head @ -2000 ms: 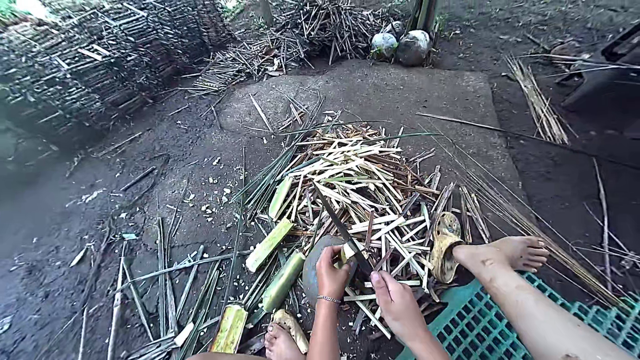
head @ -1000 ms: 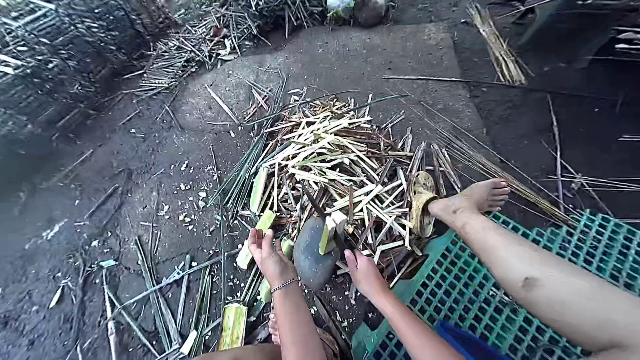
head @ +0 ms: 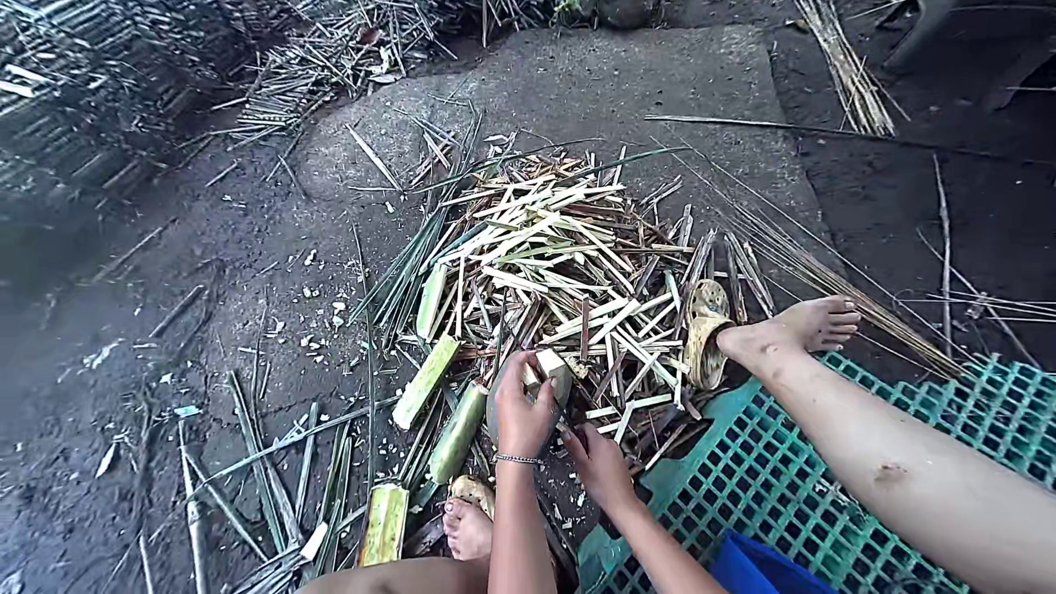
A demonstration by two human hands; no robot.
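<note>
My left hand [head: 525, 412], with a bracelet at the wrist, grips short pale pieces of split stalk [head: 551, 363] over a grey rounded stone [head: 495, 408]. Close by on the right, my right hand [head: 598, 462] is closed on a knife; its blade is mostly hidden by the hands and the dark background. Beyond both hands lies a heap of thin split sticks [head: 549, 239]. Thick green stalk sections lie left of the stone, one whole-looking [head: 459, 433], others showing a pale yellow-green face [head: 426, 381] [head: 384, 524].
A green plastic lattice [head: 742, 487] lies at the right under an outstretched bare leg, with a blue item [head: 759, 565] on it. A worn sandal [head: 706, 334] rests beside the heap. Stacked sticks [head: 107, 91] fill the upper left; a bundle of thin stems [head: 846, 74] lies upper right.
The knife blade stood out plainly beside the left hand in the earlier frames; now little of it shows. The left hand has come over the stone, which lay more exposed one second ago.
</note>
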